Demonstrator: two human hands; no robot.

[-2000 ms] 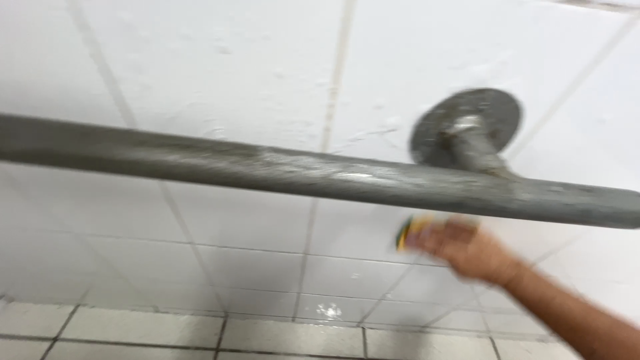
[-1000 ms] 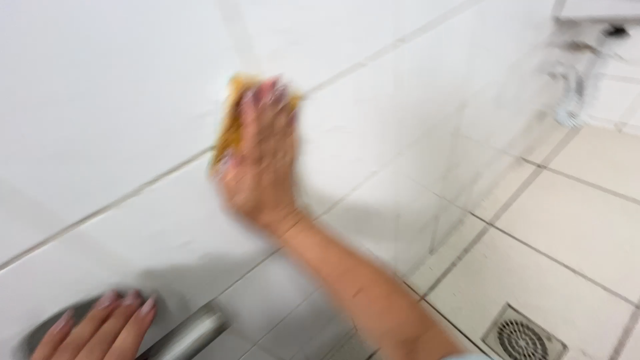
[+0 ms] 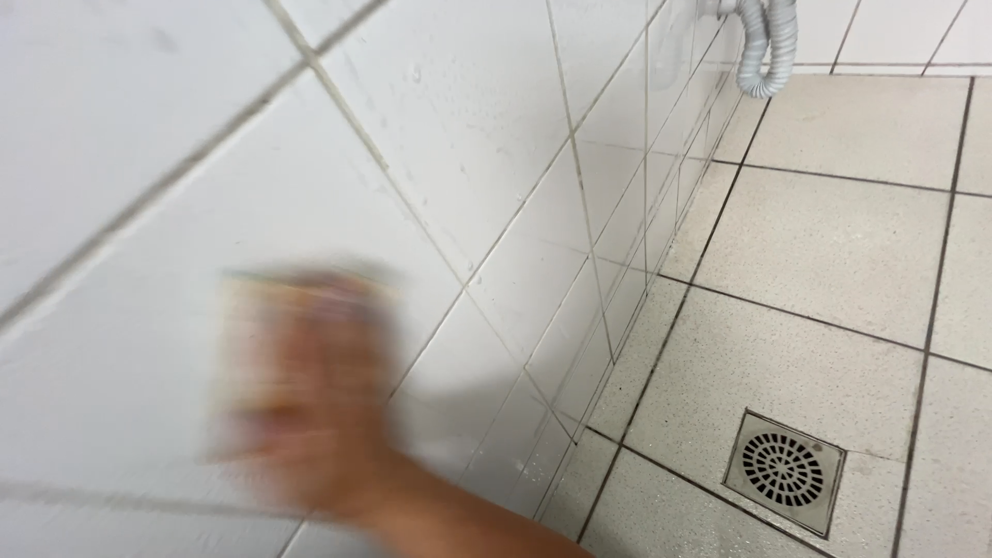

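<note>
My right hand (image 3: 325, 403), strongly blurred, presses a yellow sponge (image 3: 252, 341) against the white wall tiles (image 3: 496, 186) at the lower left of the view. The sponge shows as a smeared yellowish patch at the fingers and along the hand's left side. Small drops of water sit on the tiles above and to the right of the hand. My left hand is out of view.
Beige floor tiles (image 3: 837, 232) with dark joints meet the wall on the right. A square metal floor drain (image 3: 783, 469) lies at the lower right. At the top, a grey corrugated drain hose (image 3: 767, 54) hangs in a loop near the corner.
The left hand and the metal bar, both seen a second ago, are out of view. The right hand stays at the wall with the sponge. The view has shifted, showing more floor.
</note>
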